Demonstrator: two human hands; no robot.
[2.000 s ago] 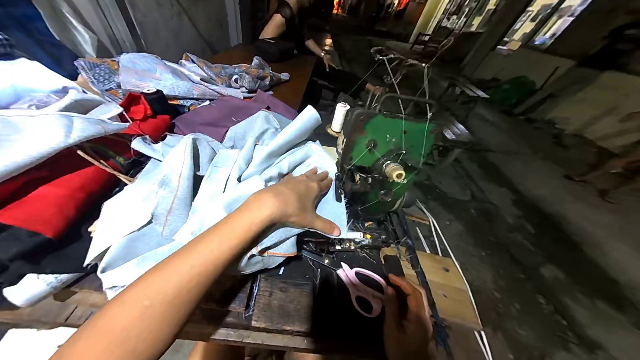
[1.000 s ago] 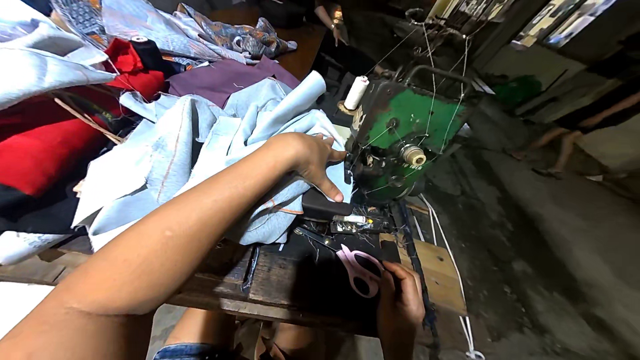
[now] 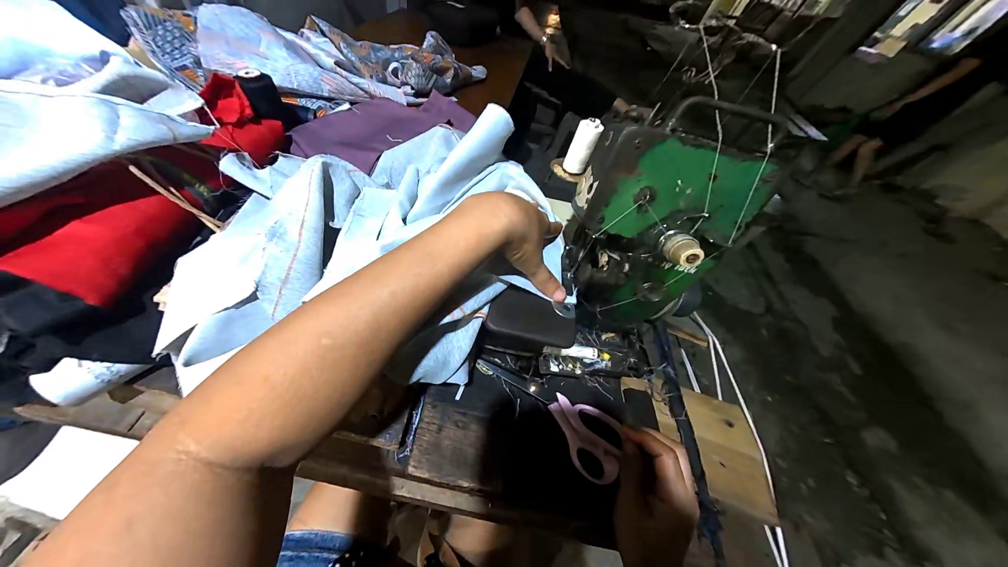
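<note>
My left hand [image 3: 531, 244] lies on the light blue denim [image 3: 402, 213] at the needle area of a green industrial sewing machine [image 3: 669, 197], its thumb pointing down at the cloth's edge beside a dark machine bed cover [image 3: 529, 319]. Whether its fingers pinch the cloth is hidden. My right hand [image 3: 657, 488] is at the lower right, its fingertips at the handle loops of pink-handled scissors [image 3: 587, 441], which lie on the dark table surface; a firm hold on them cannot be made out. A white thread cone [image 3: 583, 146] stands behind the machine.
Red cloth [image 3: 87, 228], purple cloth [image 3: 378, 130] and patterned cloth [image 3: 315, 55] are heaped at left and behind. A wooden table edge [image 3: 441, 492] runs in front of me. White cords [image 3: 740, 394] hang at right. Another person's hand [image 3: 555, 51] shows at the back, and a person stands at far right.
My left hand has turned from lying flat on the denim to a bent wrist with thumb pointing down. The dark bed cover beside the denim's edge now shows more.
</note>
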